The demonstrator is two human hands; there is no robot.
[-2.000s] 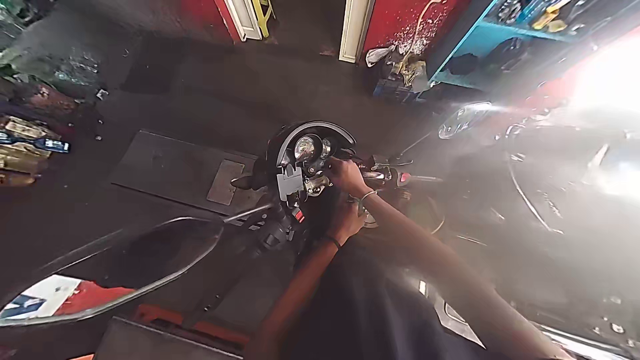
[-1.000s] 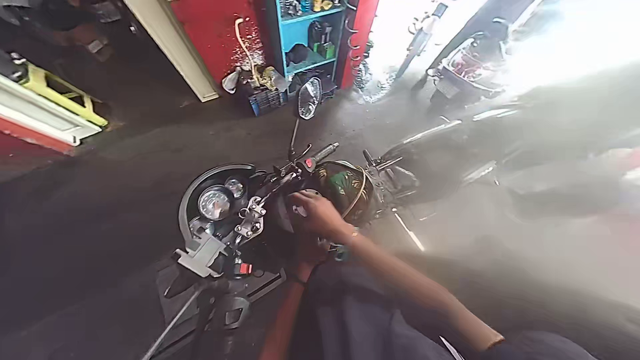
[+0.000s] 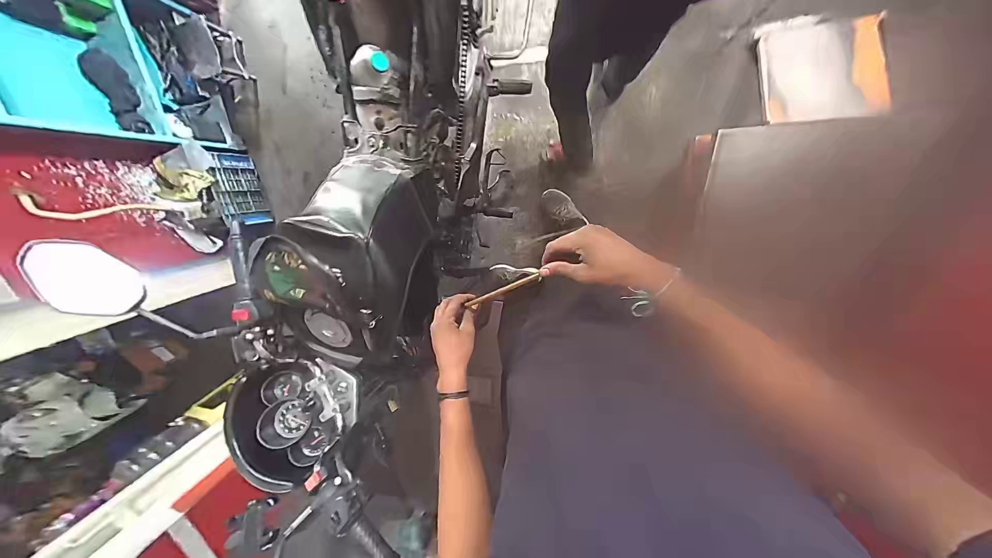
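A thin, straight, yellowish-brown rod [image 3: 504,291] spans the gap between my hands, beside the motorcycle. My left hand [image 3: 453,337] pinches its lower left end, close to the black fuel tank [image 3: 368,209]. At the other end, the fingertips of my right hand [image 3: 593,257] close on the rod. What the rod is exactly cannot be told. The motorcycle's round gauge cluster [image 3: 288,422] lies at the lower left, with a mirror [image 3: 81,277] reaching out to the left from the handlebar.
Another person's dark-clothed leg [image 3: 572,85] stands beyond the motorcycle's footpeg [image 3: 511,87]. A grey flat-topped surface [image 3: 821,186] is at the right. Blue shelving [image 3: 70,77] and a dark crate [image 3: 239,186] stand at the upper left. My shoe [image 3: 562,208] rests on the floor.
My hands have moved away from the handlebar and tank area to beside the motorcycle, and the rod now shows between them. The view has turned strongly.
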